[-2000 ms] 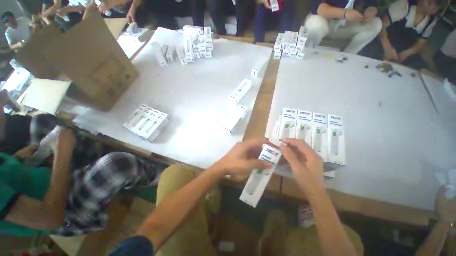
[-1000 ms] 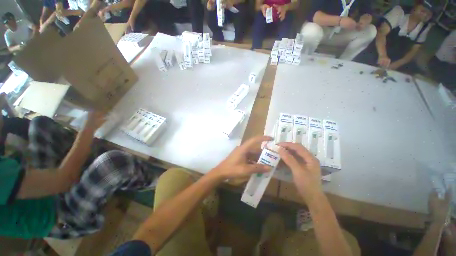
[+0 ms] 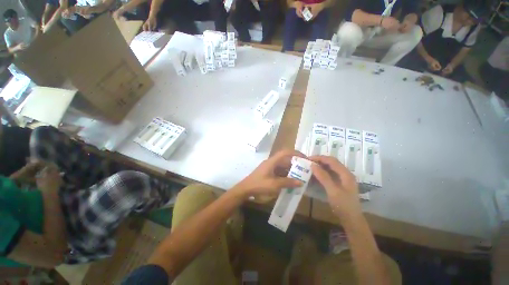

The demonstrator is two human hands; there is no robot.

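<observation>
A slim white retail box [image 3: 289,201] with dark blue lettering is held tilted over the table's front edge. My left hand [image 3: 273,177] is closed around its upper part. My right hand [image 3: 333,177] has its fingertips at the box's top end; whether they pinch the end flap is too blurred to tell. A block of finished cartons [image 3: 353,153], several side by side with printed faces up, lies just beyond my right hand and is partly hidden by it.
Loose cartons [image 3: 268,103] lie left of the wooden seam [image 3: 291,121]. Another carton block [image 3: 161,137] is at left. An open brown shipping box [image 3: 111,75] stands farther left. Carton piles [image 3: 321,54] stand at the far edge. A seated person [image 3: 28,217] is at left.
The white end flap that stood up at the box's top a second ago no longer shows. The neighbour's arm at left has drawn back from the brown box to their lap.
</observation>
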